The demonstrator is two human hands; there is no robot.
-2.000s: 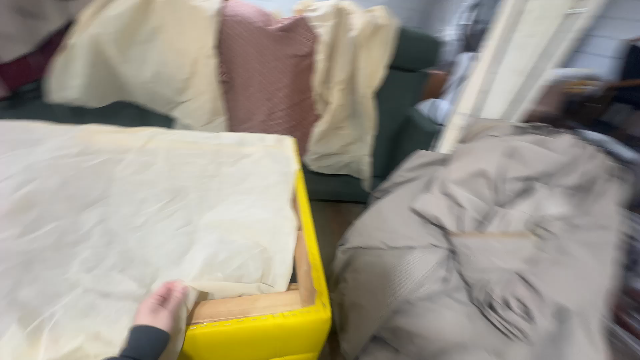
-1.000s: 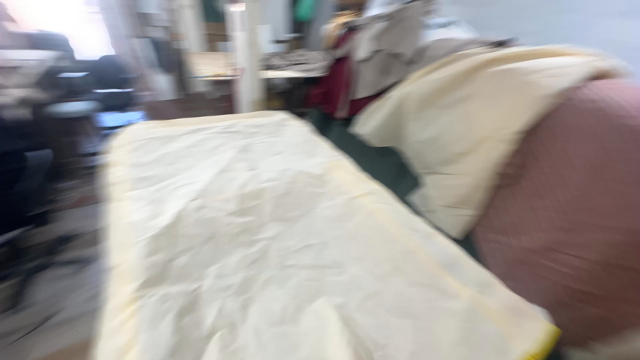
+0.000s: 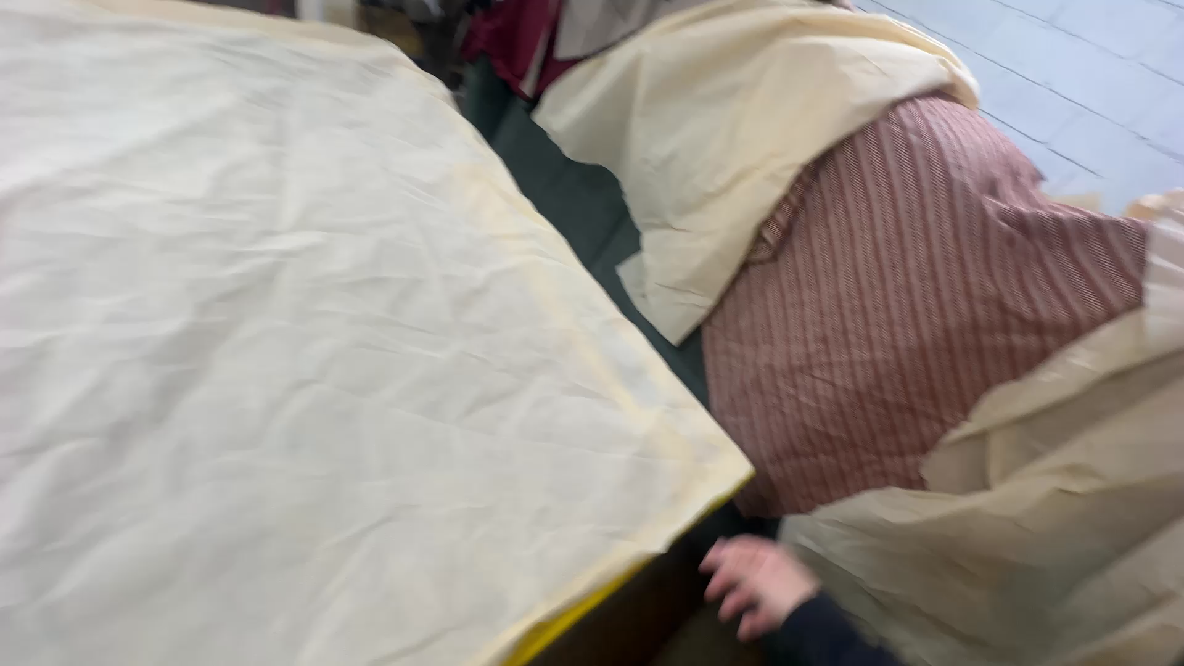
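A creased off-white cloth sheet covers the top of a large piece of furniture, whose yellow side shows beneath the sheet's near right edge. My right hand, in a dark sleeve, is just off the sheet's right corner with its fingers spread and slightly bent; it holds nothing. Behind the hand hangs a cream cloth, and above it a striped reddish-pink fabric. My left hand is out of the picture.
Another cream cloth and the striped fabric drape over a dark green upholstered piece, close along the sheet's right edge. Dark red cloth lies farther back. A white brick wall stands at the upper right.
The view has swung widely. Two seconds ago a hand touched the sheet's near edge, with bare wood and the yellow frame showing; now the sheet reaches the corner, and my right hand is beside it.
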